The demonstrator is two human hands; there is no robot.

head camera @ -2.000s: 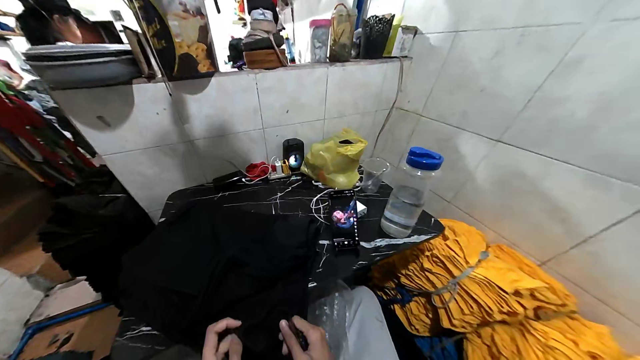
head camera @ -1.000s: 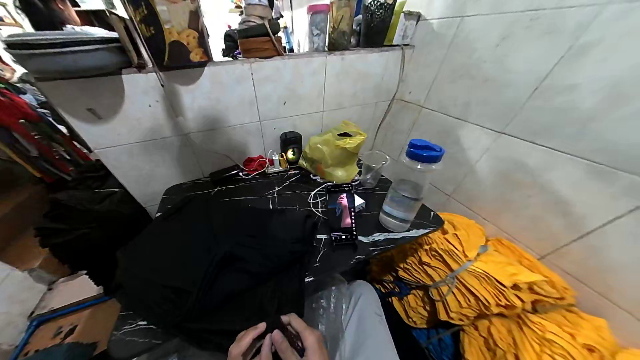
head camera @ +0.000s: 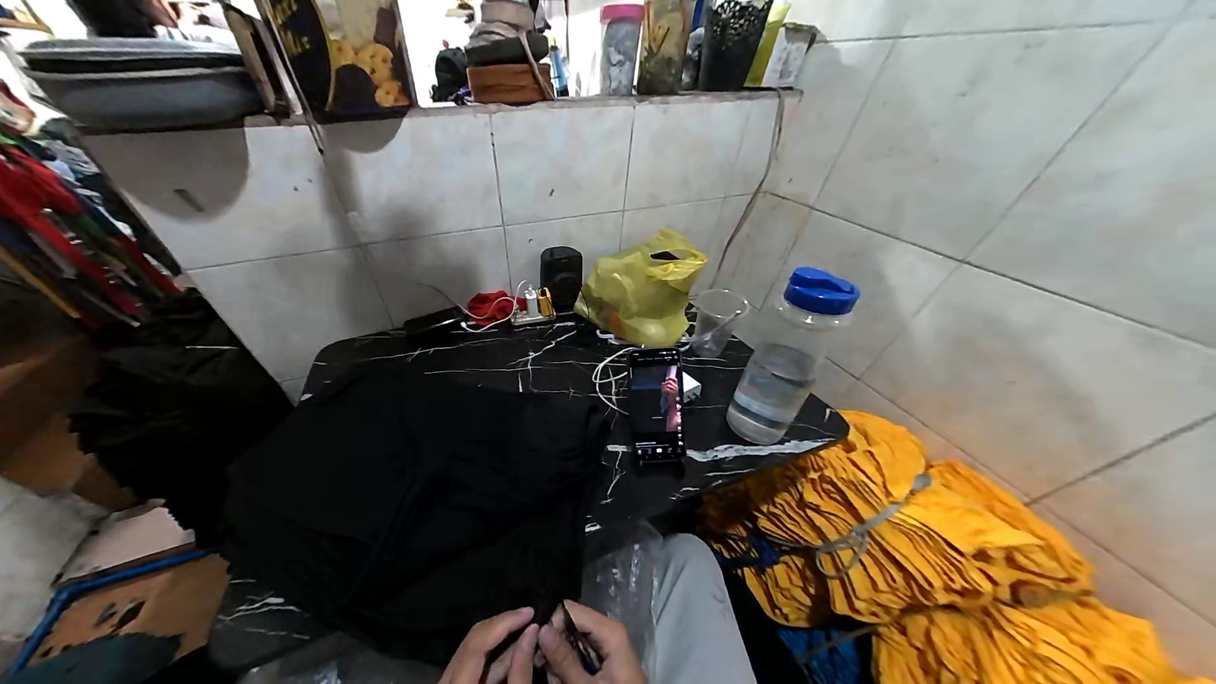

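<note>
Black cloth (head camera: 418, 494) lies spread over the left and front of a black marble-patterned table (head camera: 741, 451). At the bottom of the view, my left hand (head camera: 494, 646) pinches the cloth's near edge. Touching it on the right, my right hand (head camera: 589, 646) has its fingers on the same edge and holds a small, thin dark tool, whose kind I cannot tell. Beyond the cloth a smartphone (head camera: 655, 404) with a lit screen leans upright. A clear plastic bottle (head camera: 774, 380) with a blue lid, partly full of water, stands to its right.
At the back are a yellow plastic bag (head camera: 641, 290), a clear cup (head camera: 717, 323), a black device (head camera: 561, 275) and chargers with white cables (head camera: 532, 304). Tied bundles of orange cloth (head camera: 912, 532) sit at the right. Clear plastic (head camera: 622, 579) lies by my leg. Tiled walls (head camera: 560, 171) enclose the table.
My hands were apart two seconds ago; they have come together at the cloth's near edge. The picture on the phone has changed.
</note>
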